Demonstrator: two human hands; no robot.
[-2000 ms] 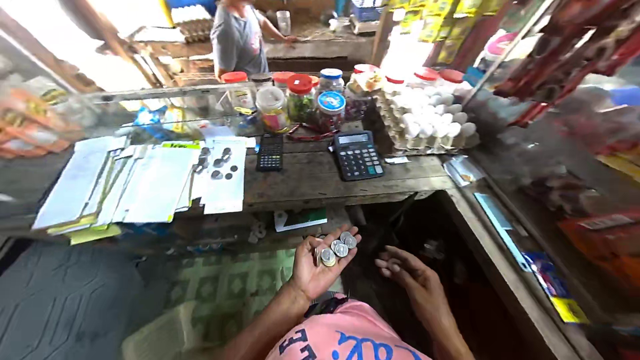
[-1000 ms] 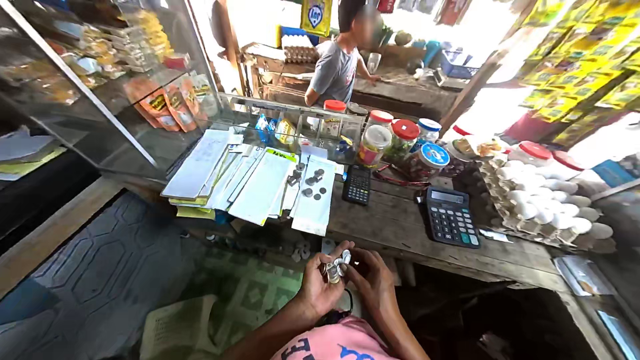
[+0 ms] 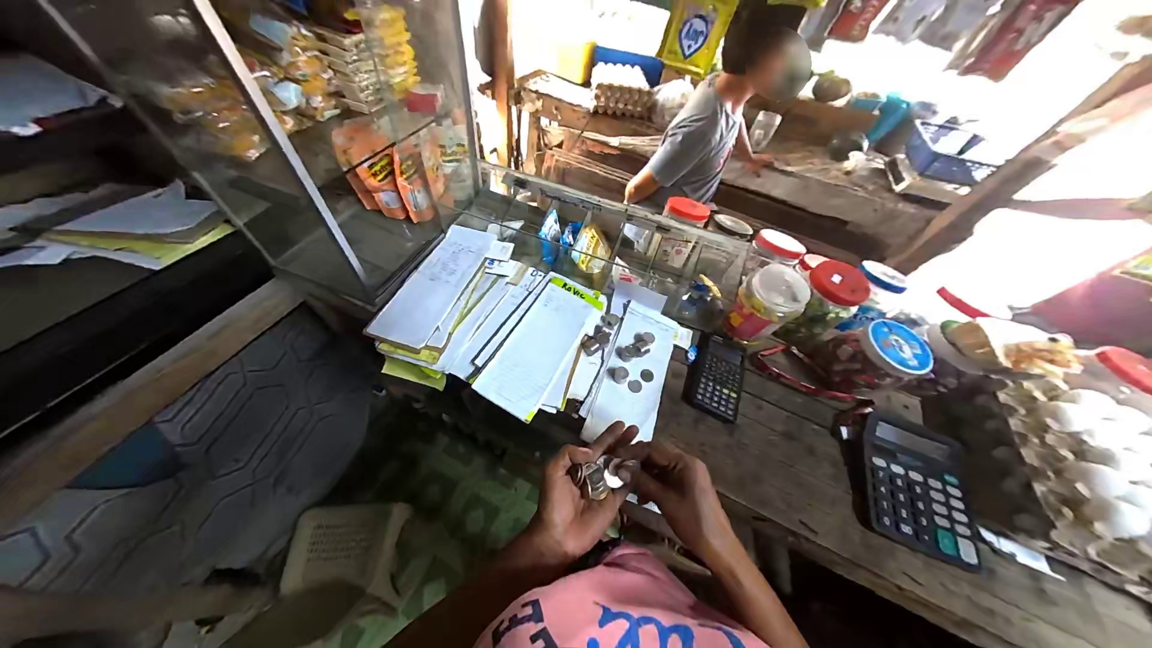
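Several coins (image 3: 594, 479) lie in the cupped palm and fingers of my left hand (image 3: 576, 508), low in the middle of the view. My right hand (image 3: 675, 486) meets it from the right, its fingertips pinching a coin at the edge of the pile. Just beyond my hands, more coins (image 3: 634, 346) lie loose on a white paper sheet (image 3: 643, 396) at the counter's front edge. Left of that sheet are stacks of written papers (image 3: 531, 346). A small black calculator (image 3: 717, 378) lies to its right.
A larger calculator (image 3: 920, 486) lies on the wooden counter (image 3: 792, 450), near egg trays (image 3: 1098, 468) at the right. Lidded plastic jars (image 3: 839, 297) line its back. A glass case (image 3: 360, 180) stands at the left, a plastic chair (image 3: 342, 549) below. A person (image 3: 697, 144) stands beyond the counter.
My right hand, apart from the left two seconds ago, has come over to the coins in my left palm. The view has swung so that the papers sit nearer the middle.
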